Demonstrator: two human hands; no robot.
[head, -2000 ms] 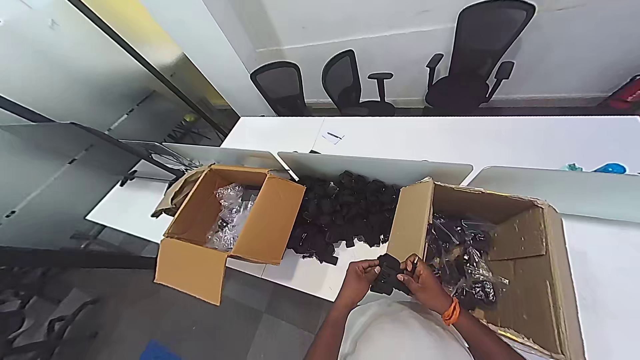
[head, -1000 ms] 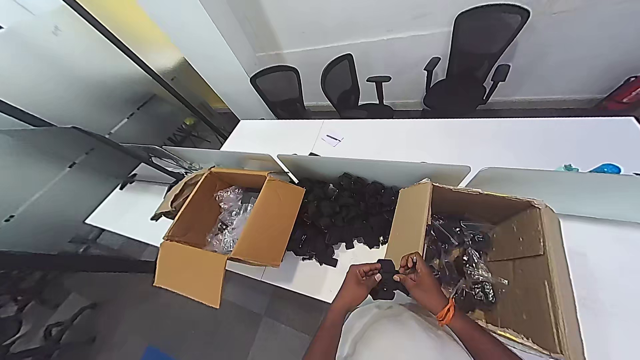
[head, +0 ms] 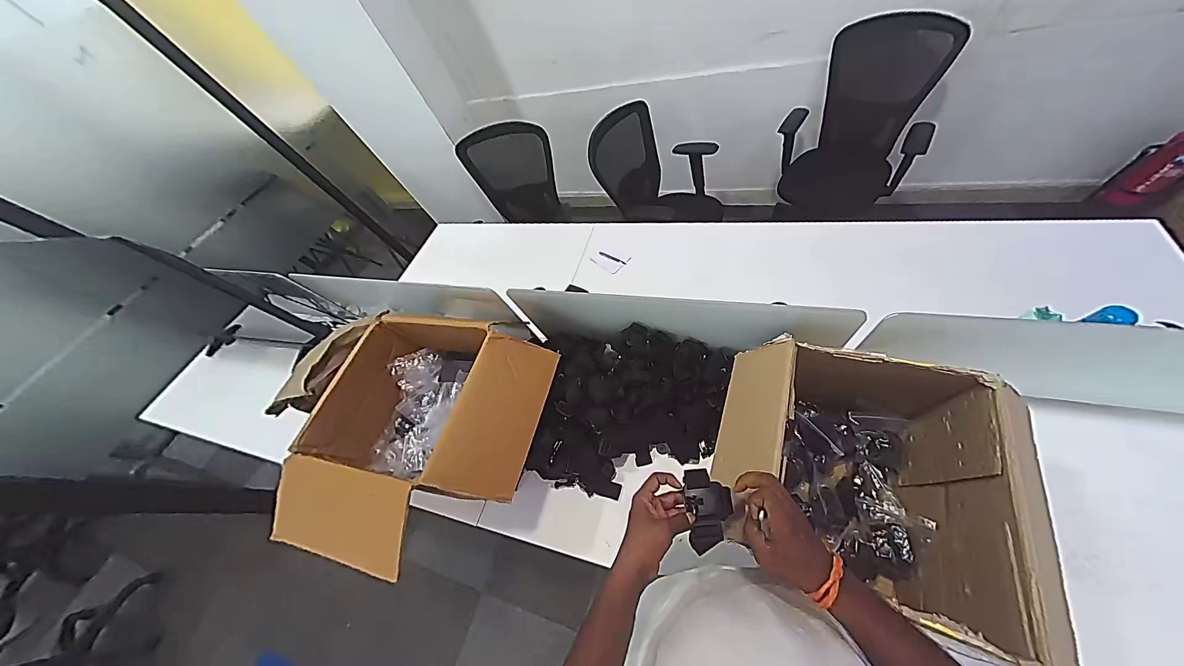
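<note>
Between my two hands, close to my body, is a small black item (head: 708,507), perhaps plastic with a strap; its exact kind cannot be told. My left hand (head: 659,513) pinches its left side, and my right hand (head: 775,523), with an orange band at the wrist, grips its right side. Just beyond lies a heap of similar black items (head: 638,393) on the white table. To the right stands an open cardboard box (head: 962,435) holding black items in clear plastic bags (head: 860,490). At the left, another open cardboard box (head: 481,416) contains clear plastic wrapping (head: 421,407).
Low frosted partitions (head: 684,314) run behind the heap. Beyond them is a second white table (head: 786,264) with a pen on paper (head: 610,261) and a blue object (head: 1110,315). Several black mesh chairs (head: 851,120) stand by the wall. The left box's flap (head: 340,513) sticks out over the floor.
The black item stays between both hands, and its position in the fingers has shifted a little. The boxes and the heap have not plainly changed.
</note>
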